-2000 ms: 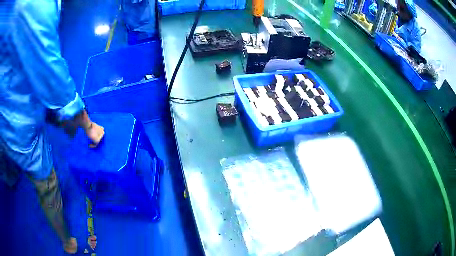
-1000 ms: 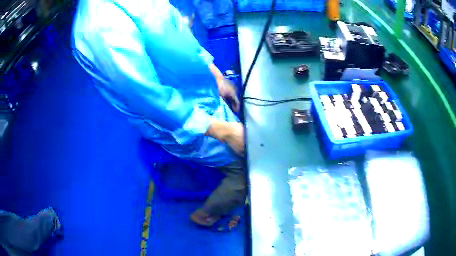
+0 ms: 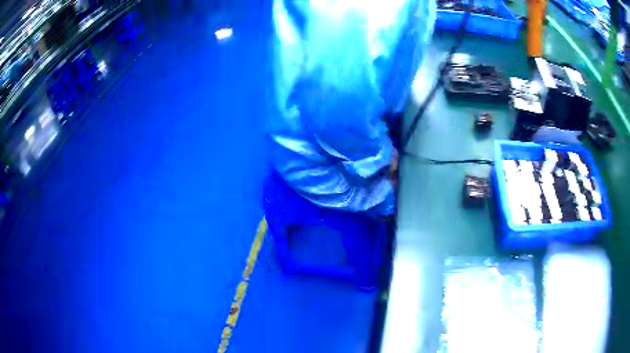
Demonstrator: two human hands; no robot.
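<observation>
Neither of my hands is in the picture. Nearest in front of me on the green bench lie a crinkled clear pack (image 3: 489, 307), cut off by the lower edge, and a shiny white plastic-wrapped stack (image 3: 576, 300) to its right. Beyond them stands a blue parts tray (image 3: 511, 238) with rows of black and white parts. A small dark block (image 3: 476, 189) lies left of the tray, and a smaller one (image 3: 483, 122) lies farther back.
A person in a blue smock (image 3: 338, 89) sits on a blue crate (image 3: 325, 272) at the bench's left edge. Behind the tray are a black-and-white device (image 3: 563, 96), a black tray (image 3: 476, 81) and an orange post (image 3: 535, 27). A black cable (image 3: 449, 162) crosses the bench.
The view has swung left, so the bench sits farther right and more blue floor shows. The person in the smock has gone from standing beside the crate to sitting on it.
</observation>
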